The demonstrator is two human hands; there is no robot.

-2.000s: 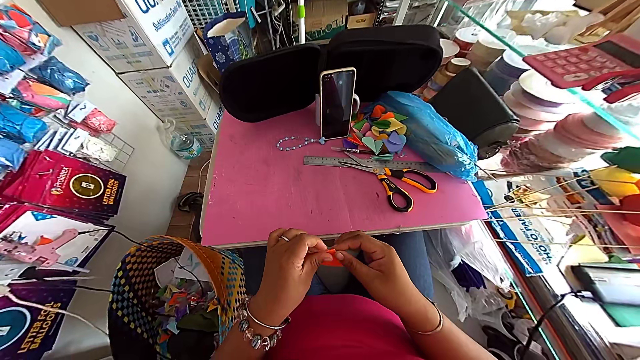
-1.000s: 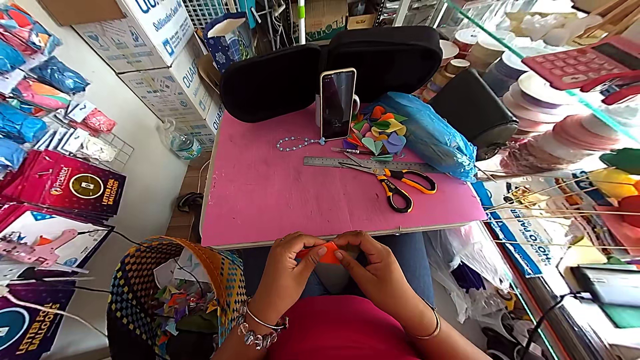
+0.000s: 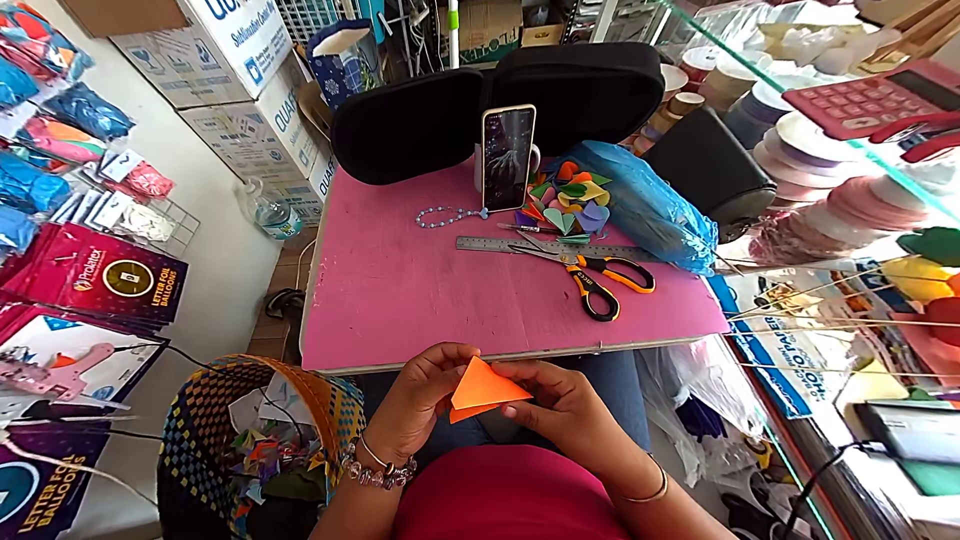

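A folded orange piece of paper (image 3: 486,390) is held between my two hands in front of the table's near edge. My left hand (image 3: 431,394) pinches its left side; the fingertips of my right hand (image 3: 551,397) grip its right corner. On the pink tabletop (image 3: 405,300), scissors with black and orange handles (image 3: 596,289) lie partly over a steel ruler (image 3: 480,244). Behind them are a pile of colourful folded paper pieces (image 3: 570,196) and a pen (image 3: 527,228). A smartphone (image 3: 508,161) stands upright against a white mug, with a beaded strap (image 3: 442,217) beside it.
A woven basket (image 3: 337,405) with paper scraps stands at the lower left. A blue plastic bag (image 3: 645,202) lies at the table's right, near an open black case (image 3: 412,124). Ribbon spools (image 3: 806,150) and a glass shelf edge (image 3: 750,64) are at the right, cardboard boxes (image 3: 247,135) at the left.
The orange paper, mostly covered by my fingers before, now shows as a larger folded triangle between them. My hands stay near the table's front edge; the table's things have not moved.
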